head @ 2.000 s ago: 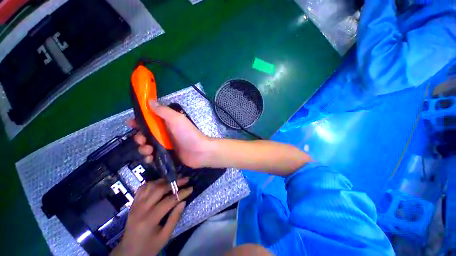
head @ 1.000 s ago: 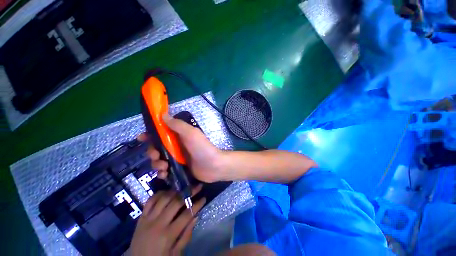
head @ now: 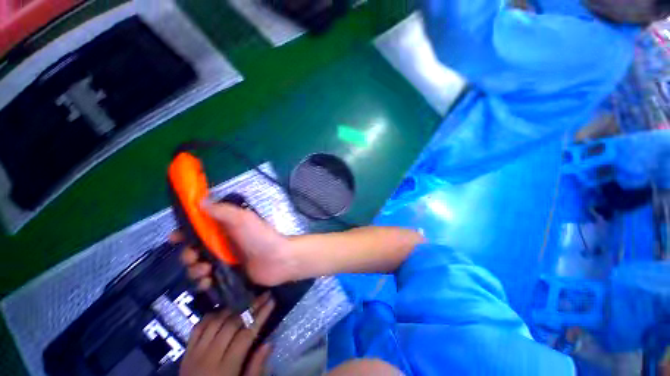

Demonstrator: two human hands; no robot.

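My right hand [head: 253,246] is closed around an orange and black electric screwdriver [head: 197,202], its metal tip pointing down at the near side of a black plastic housing [head: 110,323]. My left hand [head: 220,345] lies on the housing, fingers somewhat apart, fingertips beside the driver tip; no screw can be made out. Two white notched brackets [head: 163,339] with a pale strip between them show at the housing's middle. The housing lies on a silvery bubble sheet [head: 44,301]. My hands and the driver hide its near right part. The picture is blurred.
A round screw dish [head: 322,185] stands right of the sheet, the black cord passing by it. Green tape [head: 352,135] lies beyond. A second black housing [head: 139,66] lies upper left, near a red bin [head: 37,18]. Another person's blue sleeve [head: 514,66] is upper right, blue stools [head: 580,301] at right.
The view has shifted, so the dish and tape sit further left and lower, and another sheet shows at the top. My hands keep about the same hold and place over the housing.
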